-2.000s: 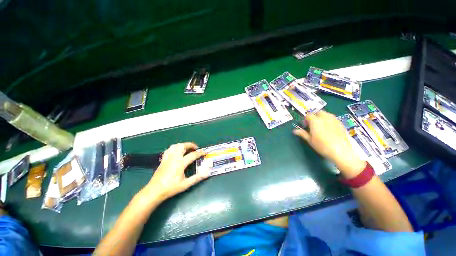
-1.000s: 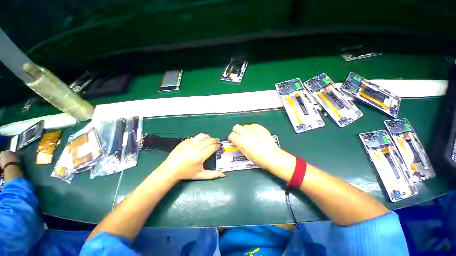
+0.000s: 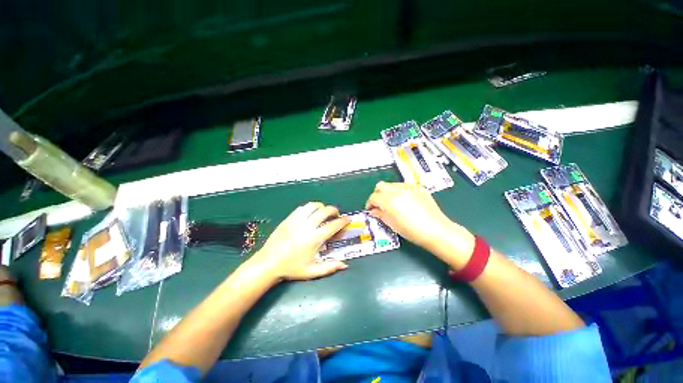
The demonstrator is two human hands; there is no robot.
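Note:
A phone mid-frame [image 3: 358, 238] lies open side up on the green bench, with an orange strip, dark areas and a green patch at its right end. My left hand [image 3: 301, 243] holds its left end, fingers over the top and thumb along the lower edge. My right hand [image 3: 410, 213], with a red wrist band [image 3: 473, 259], has its fingertips bunched at the frame's upper edge; whether they pinch a small part cannot be seen. A loose bundle of thin dark cables [image 3: 221, 234] with gold tips lies left of my left hand.
Several more mid-frames [image 3: 553, 233] lie at right. Clear bags [image 3: 155, 243] and orange pieces [image 3: 55, 253] lie at left. A white strip [image 3: 262, 170] borders the belt, which carries phone units [image 3: 245, 135]. A taped pole [image 3: 64, 173], a black tray [image 3: 642, 161] and another person's blue sleeve [image 3: 22, 329] are at the sides.
My right hand has come from the right-hand mid-frames to the one my left hand holds. Since one second ago it has shifted to its upper edge, uncovering its right end. The camera view has shifted.

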